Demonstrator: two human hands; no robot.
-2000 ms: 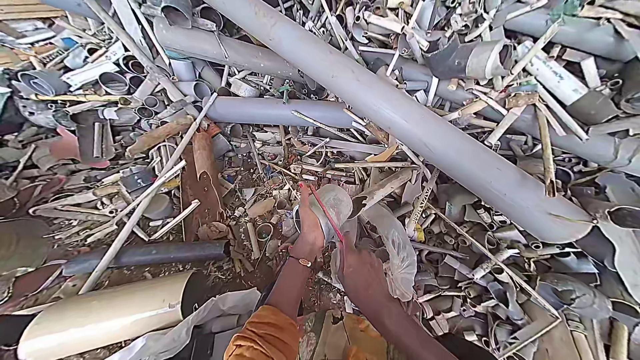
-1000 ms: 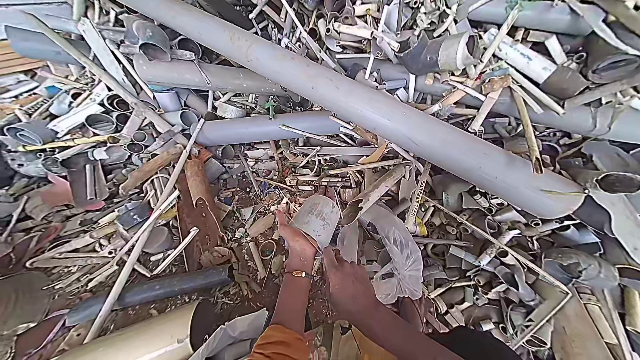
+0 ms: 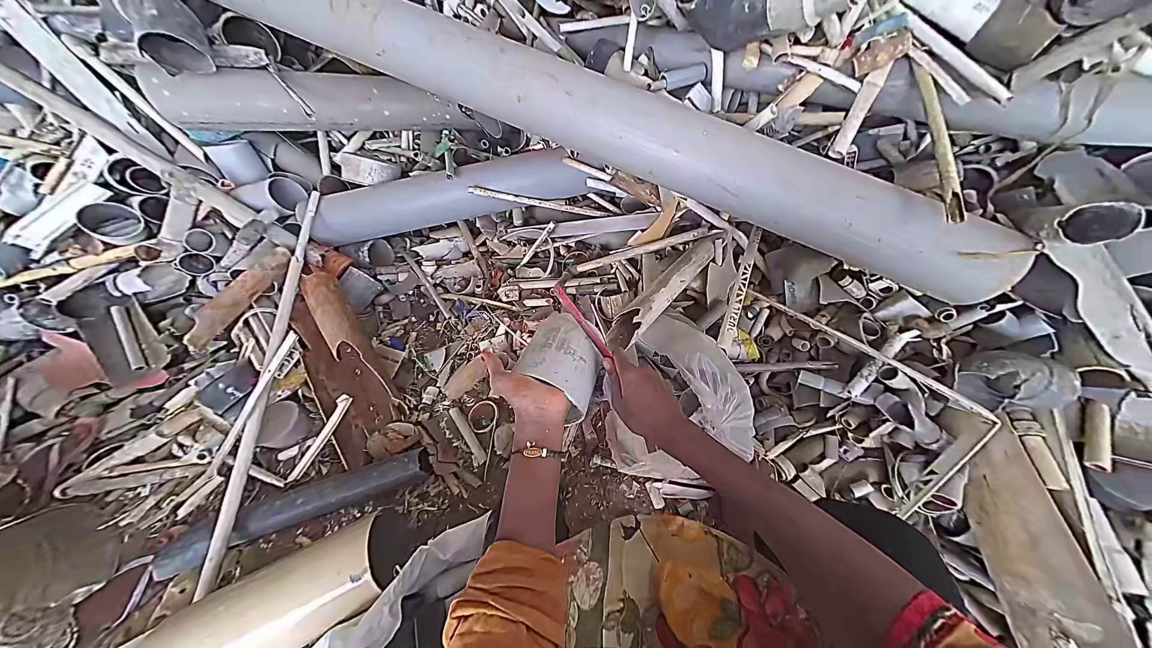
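Note:
My left hand grips a short grey plastic pipe piece from its left and lower side, just below the middle of the view. In my right hand is a thin red tool, whose kind I cannot tell; it slants up and left across the top right of the pipe piece. A clear plastic bag lies just right of my right hand. Behind the tool, a broken grey pipe piece leans on the heap.
A long grey pipe crosses the heap from upper left to right. A shorter grey pipe lies beneath it. At lower left are a cream pipe and a dark pipe. A thin pole slants at left. Scraps surround my hands.
The red tool, out of sight one second ago, shows again over the pipe piece, as it did two seconds ago. My left hand still holds the pipe piece.

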